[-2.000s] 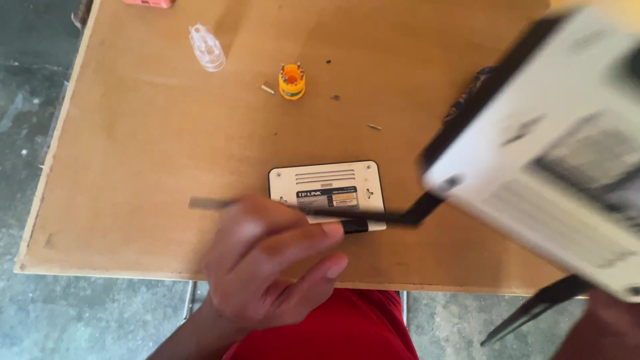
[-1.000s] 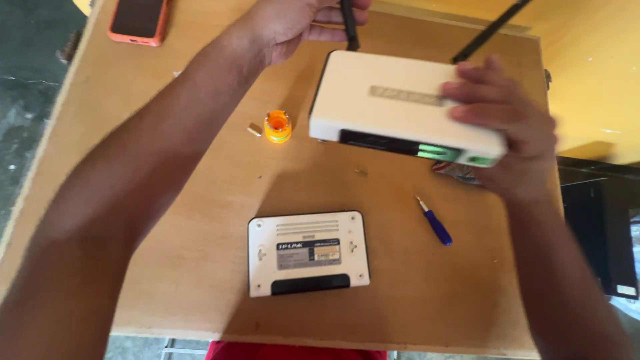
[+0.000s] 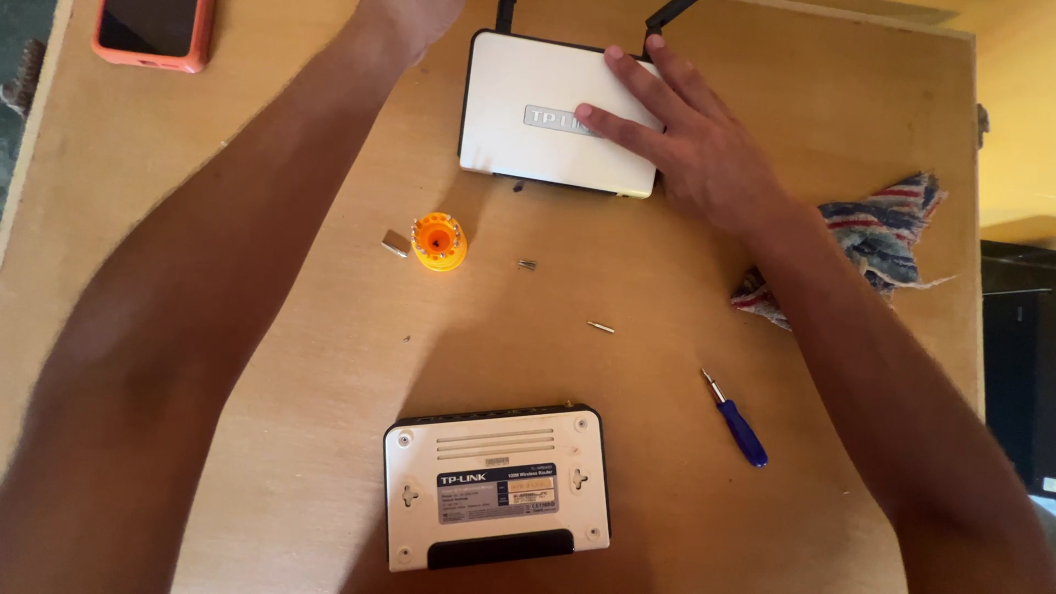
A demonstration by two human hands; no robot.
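Observation:
A white TP-Link router [image 3: 511, 107] with two black antennas lies face up at the table's far side. My right hand [image 3: 693, 132] rests on its right part with fingers spread. At the top edge, my left hand [image 3: 421, 25] is partly cut off, left of the left antenna; what its fingers do is hidden. A second white TP-Link router [image 3: 495, 445] lies underside up near me. Between the routers are an orange screwdriver bit holder [image 3: 440, 241], a loose metal bit [image 3: 601, 327] and some small screws [image 3: 526, 264]. A blue-handled screwdriver [image 3: 742, 433] lies to the right.
A phone in an orange case [image 3: 198, 37] lies at the upper left. A striped cloth [image 3: 883, 235] is partly under my right forearm. Beside the bit holder lies another small metal piece [image 3: 394, 248]. A black object [image 3: 1019, 371] stands beyond the table's right edge.
The antenna router, held raised in the earlier frames, now lies on the table at the far side. My right hand has stayed on its right part since one second ago.

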